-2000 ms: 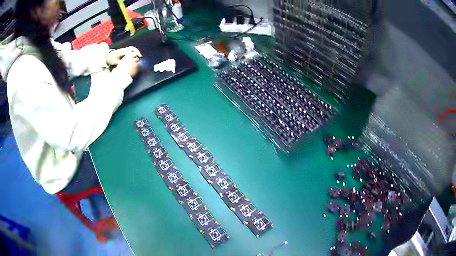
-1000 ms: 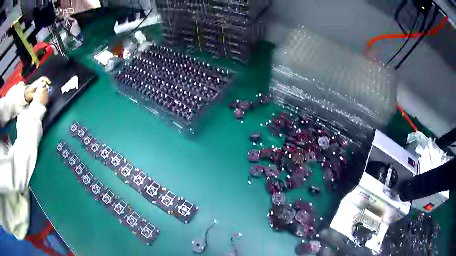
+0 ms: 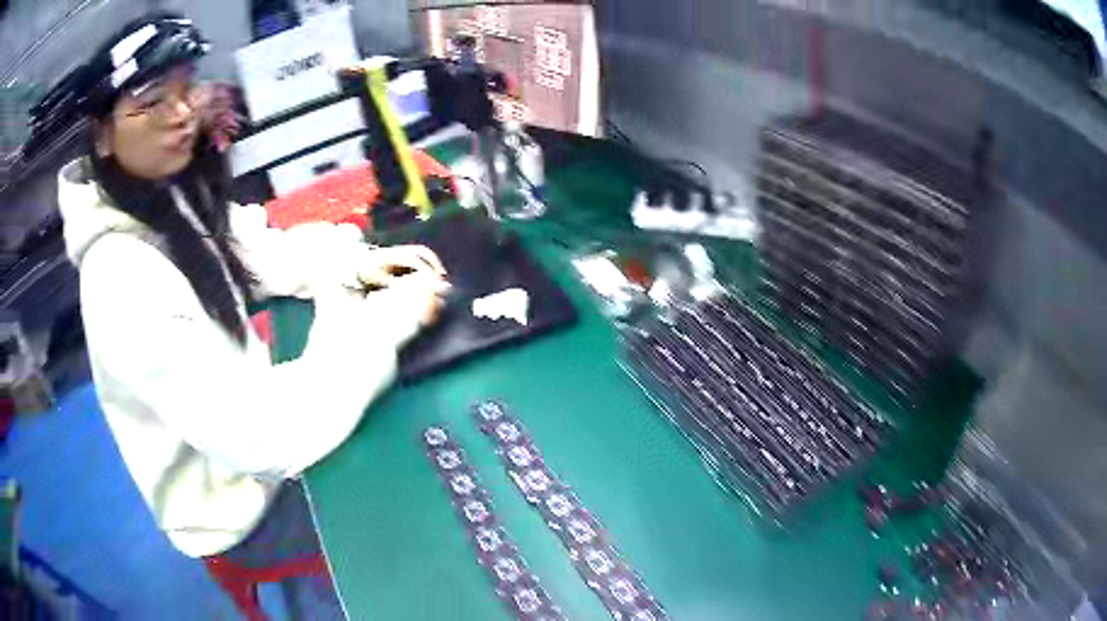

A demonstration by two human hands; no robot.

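Note:
Neither of my hands is in the picture. Two long rows of dark square circuit boards [image 3: 531, 479] lie on the green bench top, white outlines facing up. Their near ends are cut off by the lower edge. A blister tray of parts [image 3: 759, 406] with dense dark rows lies to the right of them, blurred. Part of the loose reddish module pile [image 3: 953, 567] shows at the lower right, cut off by the edge.
A coworker in a cream top [image 3: 231, 388] sits at the left, hands over a black mat [image 3: 534, 318] with a white scrap [image 3: 501, 305]. Tall stacked trays [image 3: 862, 243] stand at the back right. A white power strip [image 3: 692, 216] lies behind the blister tray.
The view has swung left and up from one second ago. The screw feeder and loose single modules have left the picture; the coworker's head and a screen have come in.

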